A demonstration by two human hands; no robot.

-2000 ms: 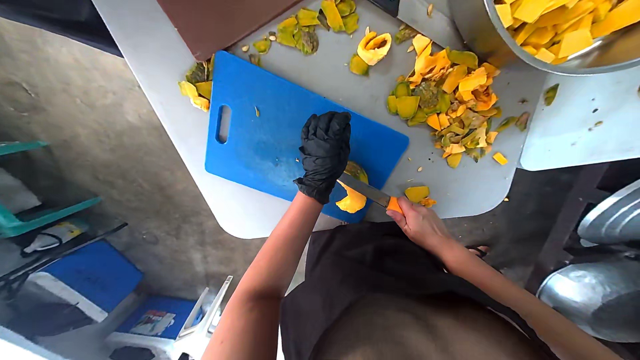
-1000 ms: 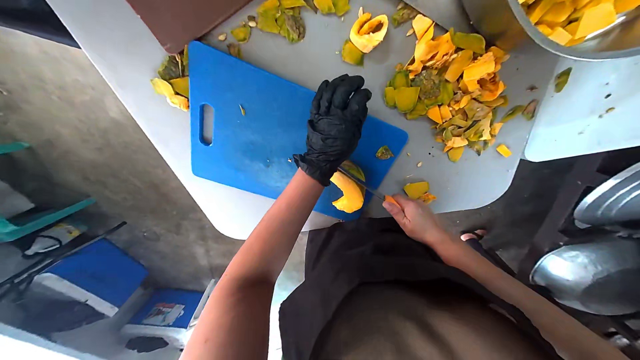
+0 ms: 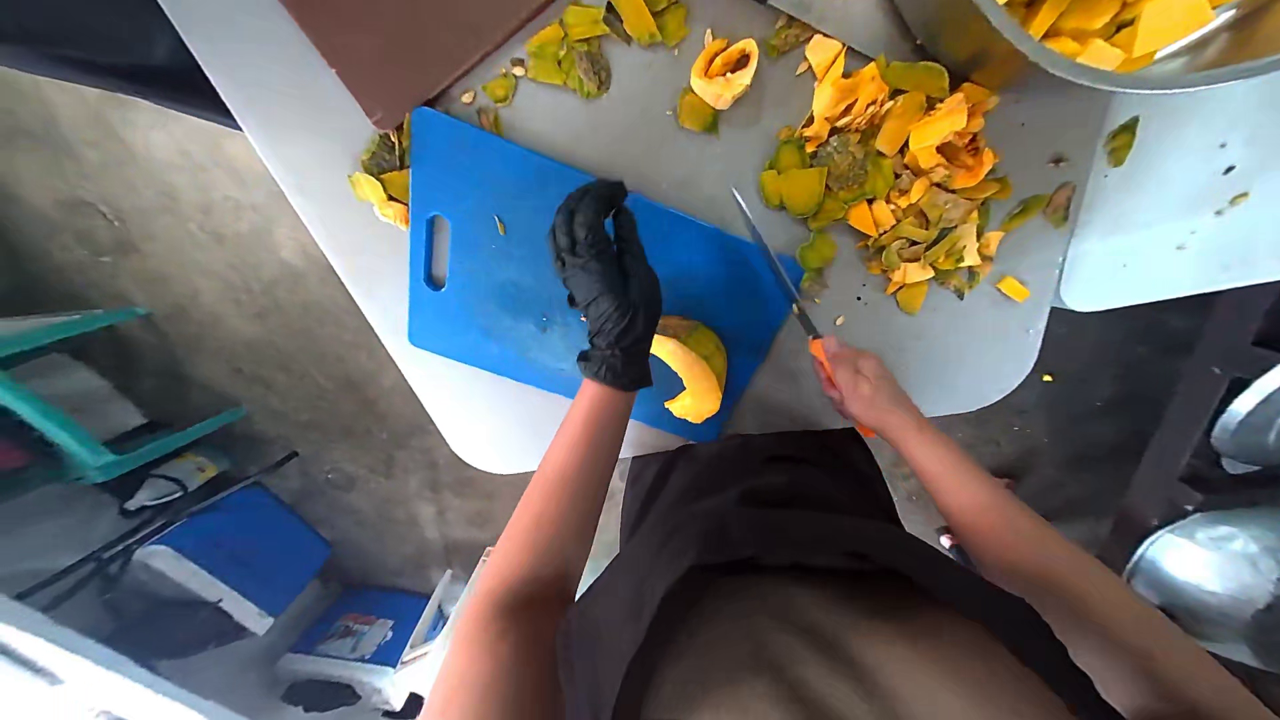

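Note:
My left hand, in a black glove, is over the middle of a blue cutting board. Its fingers are bent, and whatever lies under the palm is hidden. Right beside its wrist a curved squash piece with orange flesh and green rind rests on the board. My bare right hand grips the orange handle of a knife. The blade points away from me, across the board's right corner and clear of the squash piece.
Squash peelings and scraps are heaped on the grey table right of the board. A hollow squash piece lies beyond it. A metal pot of cut squash stands at top right, near a brown board at top left.
My right hand has drawn the knife away from the squash piece to the right, and its blade now points away from me. The left hand no longer has the blade beside it.

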